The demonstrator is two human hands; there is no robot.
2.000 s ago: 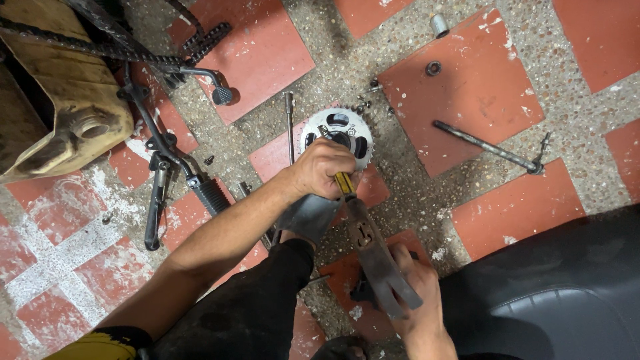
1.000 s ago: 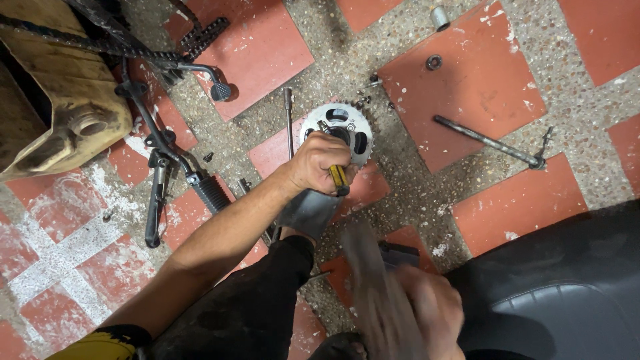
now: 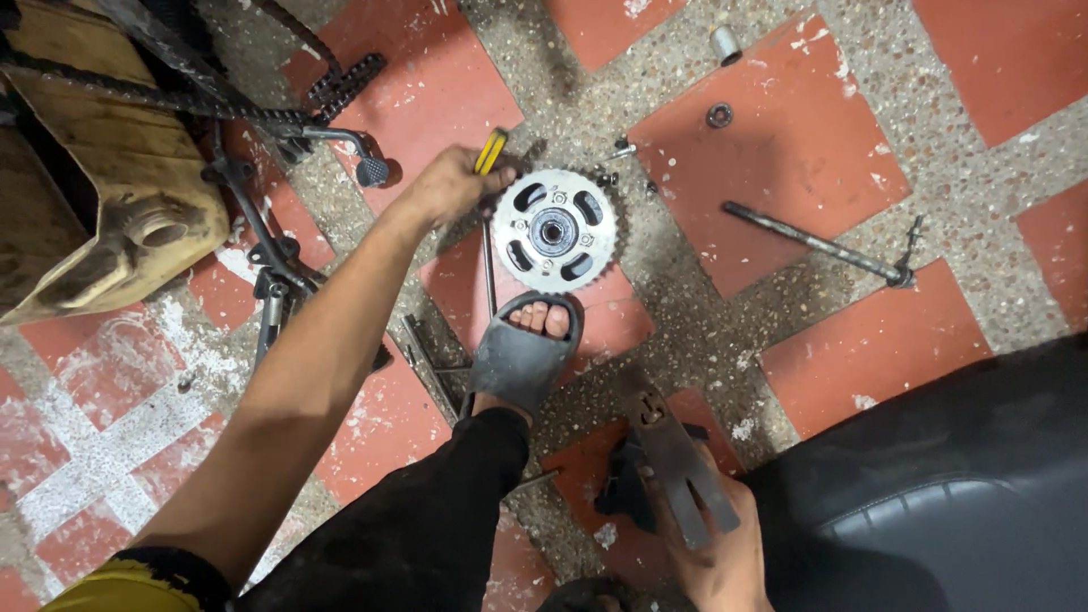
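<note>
My left hand [image 3: 459, 185] is closed on a tool with a yellow and black handle [image 3: 490, 151], just up and left of a silver rear sprocket [image 3: 555, 231] with a dark hub at its centre. The sprocket lies flat on the tiled floor, touching or close to the toe of my black slide sandal [image 3: 523, 357]. Low in the view, my right hand [image 3: 714, 527] holds a flat, dark metal tool with a forked end [image 3: 680, 467], perhaps a claw hammer head; its grip is hidden. Behind that hand is a dark object [image 3: 625, 480] on the floor.
A long axle bolt [image 3: 807, 241], a metal ring [image 3: 719, 115] and a metal sleeve [image 3: 726, 45] lie at the right. A metal rod [image 3: 490, 270] is left of the sprocket. At the left are a drive chain [image 3: 204, 104], a dirty plastic container [image 3: 127, 187] and a footpeg bar. A black seat [image 3: 952, 510] fills the lower right.
My left hand, with the yellow-handled tool, has moved from over the sprocket to its upper left, uncovering the hub. My right hand, earlier with the forked tool near the yellow handle, is now lower and apart.
</note>
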